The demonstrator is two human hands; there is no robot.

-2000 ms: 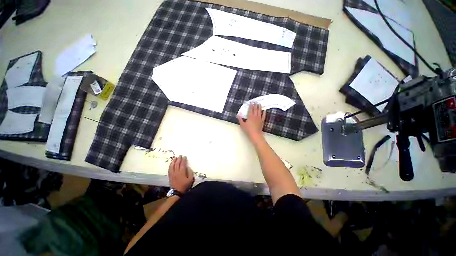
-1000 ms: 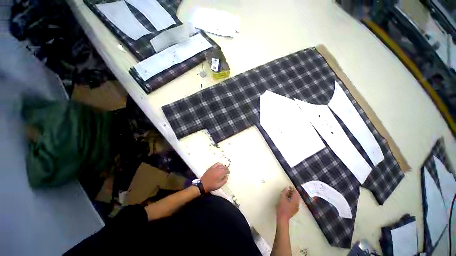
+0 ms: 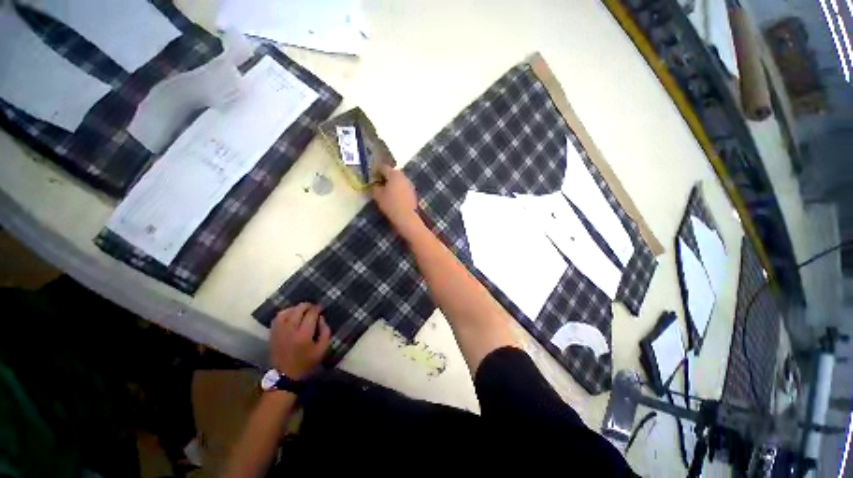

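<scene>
The plaid fabric lay (image 3: 486, 131) lies across the table, with white body and long panel patterns (image 3: 513, 245) and a curved white pattern piece (image 3: 582, 338) on it. My left hand (image 3: 299, 338), with a watch at the wrist, rests on the lay's near left corner, fingers slightly apart. My right hand (image 3: 395, 191) reaches across the lay to a small brown and yellow box (image 3: 379, 147) with a white label. A thin dark tool (image 3: 364, 157) lies on the box. My right fingertips touch the box's near corner; whether they grip the box or the tool is unclear.
Cut bundles topped with white paper (image 3: 213, 161) lie at the left. A loose white paper (image 3: 290, 21) is at the top. Smaller bundles (image 3: 668, 351) and the cutting machine's base plate (image 3: 621, 411) are at the lower right. Brown paper (image 3: 599, 154) edges the lay.
The view has turned and moved towards the left bundles. My right hand has gone from beside the curved pattern to the box. My left hand is now on the lay's corner.
</scene>
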